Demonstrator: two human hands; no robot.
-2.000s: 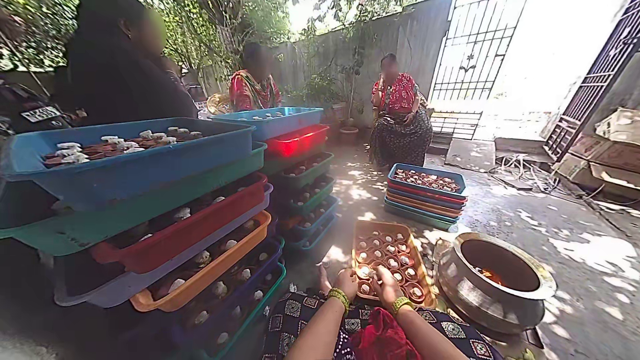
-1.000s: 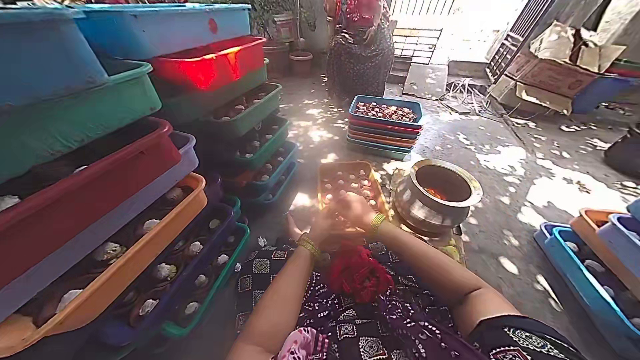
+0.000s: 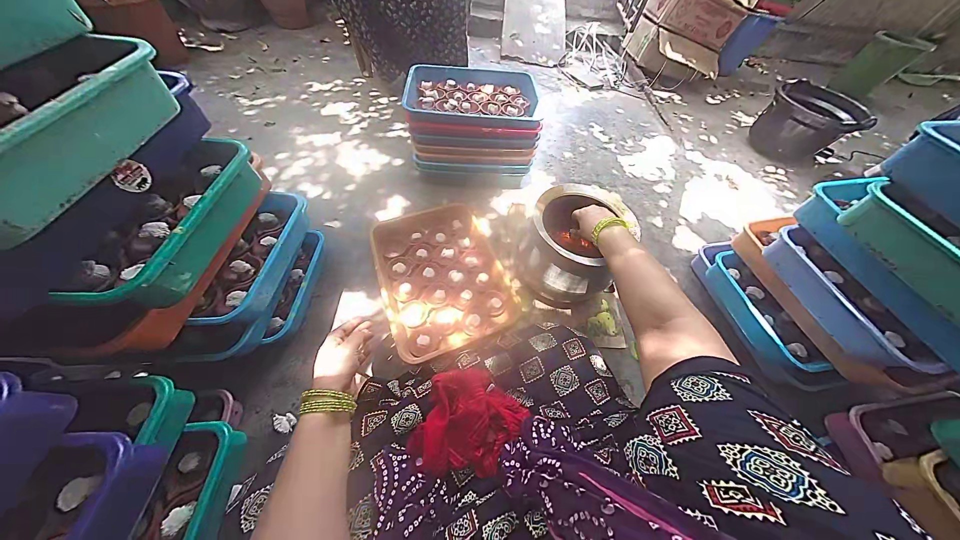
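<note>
An orange plastic tray (image 3: 377, 262) in front of my lap holds rows of small round reddish-brown cups, each with a white piece on top. My left hand (image 3: 344, 350) is beside the tray's near left corner, its fingers loosely curled; whether anything is between them cannot be told. To the right of the tray stands a round metal pot (image 3: 564, 277) with something reddish inside. My right hand (image 3: 590, 219) reaches down into the pot's mouth, its fingertips partly hidden, so its grip does not show. Yellow-green bangles circle both wrists.
Stacked trays of cups rise at the left (image 3: 202, 247) and right (image 3: 780, 300). Straight ahead is another stack (image 3: 474, 120), with a person in a dark patterned skirt (image 3: 412, 34) behind it. A black tub (image 3: 810, 120), cardboard boxes (image 3: 694, 26) and loose cables (image 3: 592, 60) are farther right.
My right hand has moved from over the orange tray into the metal pot. My left hand has moved from the tray's near part to beside its left corner. The view has tilted down.
</note>
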